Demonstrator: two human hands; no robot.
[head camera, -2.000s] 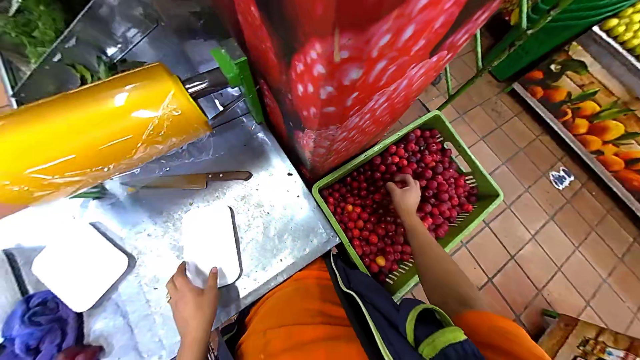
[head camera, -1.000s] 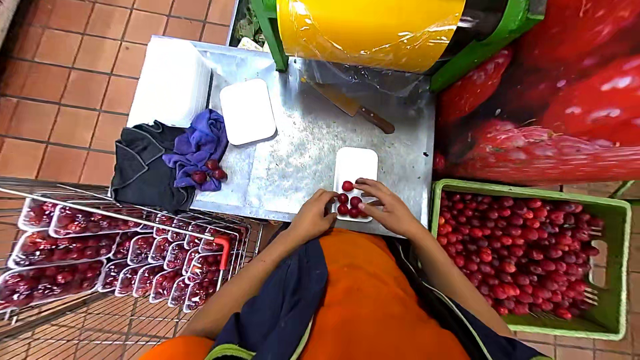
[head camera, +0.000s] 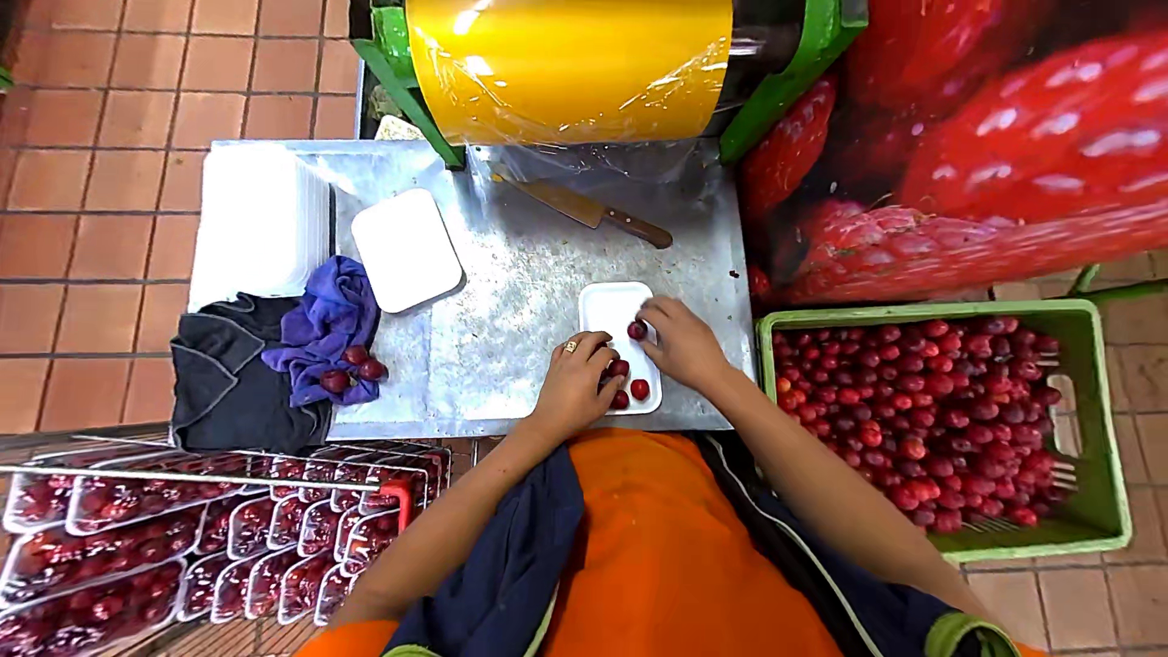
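Observation:
A small white foam tray (head camera: 599, 315) lies on the metal table near its front edge, with several red plums (head camera: 640, 390) in its lower part. My left hand (head camera: 577, 383) curls over the tray's left side, its fingers touching a dark plum (head camera: 618, 368). My right hand (head camera: 673, 338) pinches another plum (head camera: 637, 330) at the tray's right side. A green plastic crate (head camera: 1109, 438) full of loose plums stands on the floor at the right.
A wooden-handled knife (head camera: 639, 226) lies behind the tray. At left are another white tray (head camera: 406, 251), a tray stack (head camera: 260, 219), purple cloth (head camera: 333, 315) and black cloth (head camera: 228, 374). A film roll (head camera: 570, 68) stands behind; a wire cart (head camera: 274, 476) holds wrapped packs.
My right hand was in the crate two seconds ago and is now over the tray. Plums now lie in the tray, where none showed at first. The view has swung left.

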